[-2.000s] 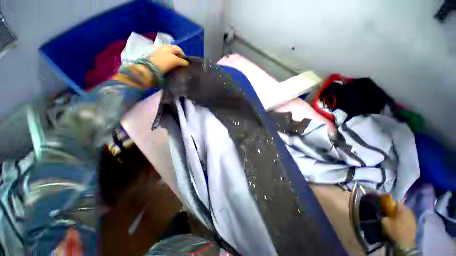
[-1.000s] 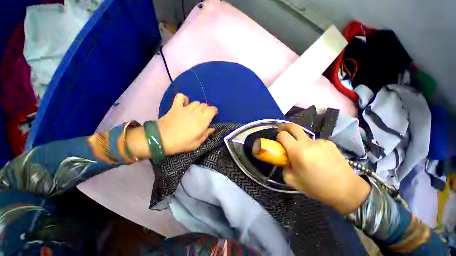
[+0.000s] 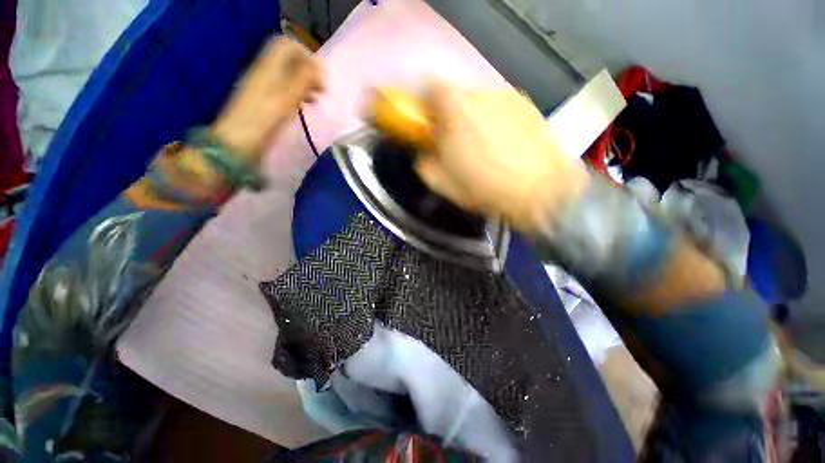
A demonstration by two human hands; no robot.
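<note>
My right hand (image 3: 493,149) is blurred and grips the orange-yellow handle of the steam iron (image 3: 425,203). The iron is over the rounded end of the navy padded board (image 3: 317,212), at the upper edge of the dark speckled panel (image 3: 434,303). The panel lies on the board, with a free corner hanging over its left side. The pale blue-grey cloth (image 3: 412,362) shows below the panel. My left hand (image 3: 276,95) is blurred, off the cloth, above the pink table cover near the blue bin. Its fingers look curled, and I cannot tell if it holds anything.
The blue bin (image 3: 136,99) with pale cloth stands at left. The pink table cover (image 3: 213,298) lies under the board. A pale bar (image 3: 588,113) is at the back. Black cloth with red edging (image 3: 674,131) and crumpled pale garment pieces (image 3: 710,212) are at right.
My left hand has lifted off the cloth and moved up and left. The iron in my right hand has moved up and left toward the board's rounded end.
</note>
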